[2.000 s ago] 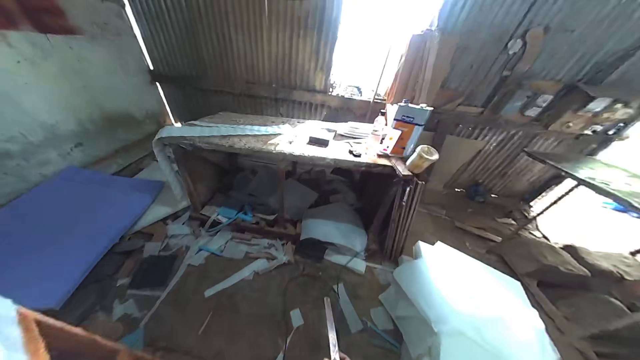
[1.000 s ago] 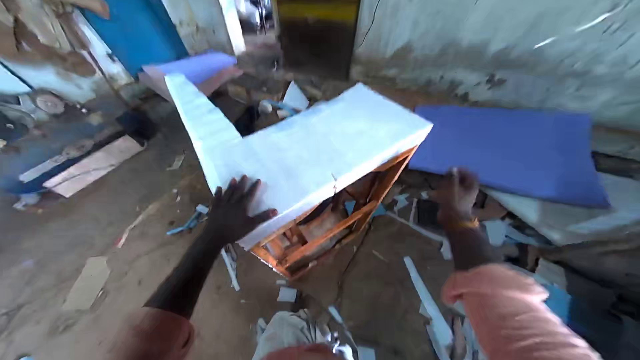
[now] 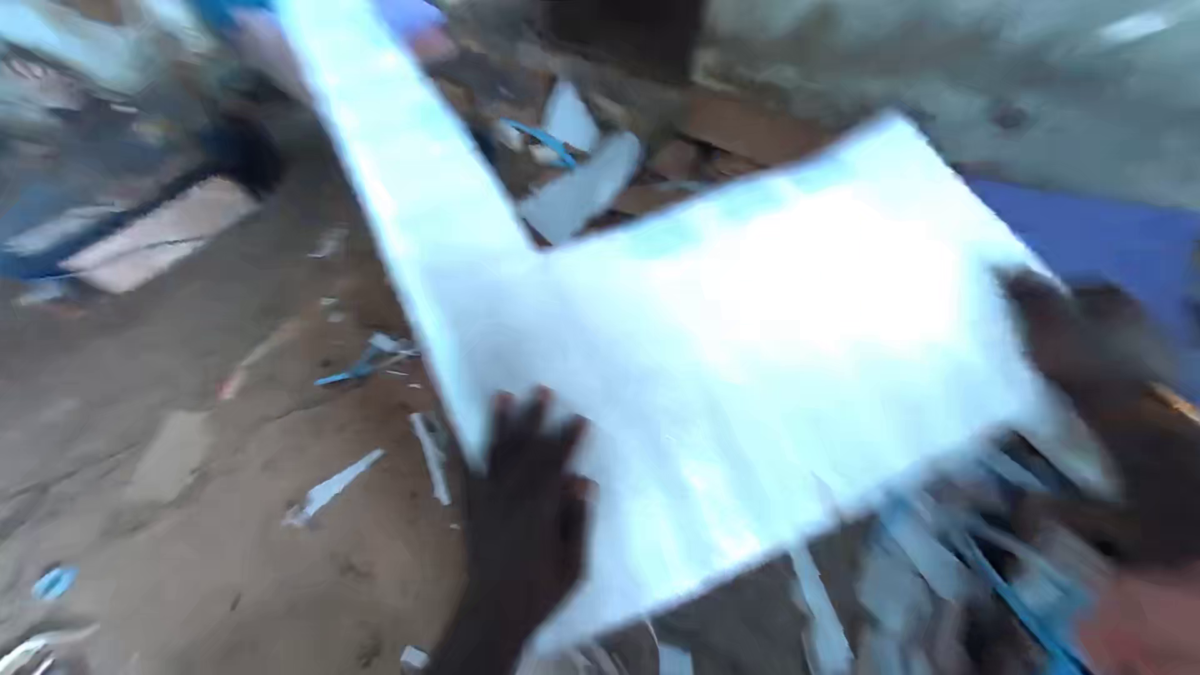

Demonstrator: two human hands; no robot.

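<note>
A white foam-like sheet (image 3: 656,403), L-shaped with a long strip running to the top left, fills the middle of the blurred view. My left hand (image 3: 530,487) lies on its lower left part, fingers spread and palm down. At the sheet's right edge is my right hand (image 3: 1097,347), strongly blurred; it touches or pinches the edge, and its finger position cannot be made out. The wooden frame is hidden in this view.
Several white and blue offcuts (image 3: 337,483) lie on the dirt floor around the sheet. A blue-purple foam slab (image 3: 1097,244) rests by the wall at the right. At the left lies a pale board (image 3: 164,230) beside dark items. More scraps are behind the sheet.
My right hand, apart from the sheet one second ago, is now at its right edge. The wooden frame seen under the sheet then is out of sight. The view has moved closer.
</note>
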